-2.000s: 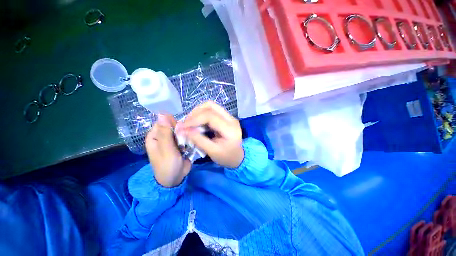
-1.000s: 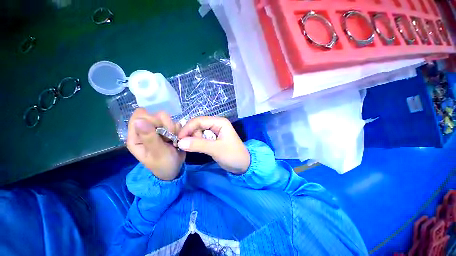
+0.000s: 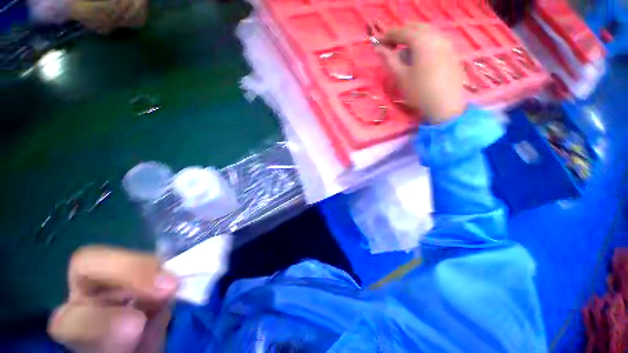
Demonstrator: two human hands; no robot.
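My right hand (image 3: 430,72) is over the coral-red tray (image 3: 353,136) and pinches a silver ring (image 3: 374,32) at a pocket in the second row; the image is blurred. My left hand (image 3: 117,296) is at the lower left and pinches a white cloth (image 3: 201,269) by its edge. Silver rings lie in tray pockets, one (image 3: 337,65) left of my right hand and one (image 3: 367,107) in the nearest row. The translucent white bottle (image 3: 206,192) stands on the plastic-covered mesh mat, its round flip lid (image 3: 148,181) open to the left.
Loose rings (image 3: 76,207) lie on the green bench at left, another (image 3: 145,104) farther back. White sheets (image 3: 392,210) hang below the tray. A blue parts bin (image 3: 530,155) is at right. Another person's hand (image 3: 110,14) is at the top left. Red holders (image 3: 609,303) are at far lower right.
My hands have parted. My right hand moved from in front of my body to the tray with a ring; my left moved left and down with the cloth. The view has shifted.
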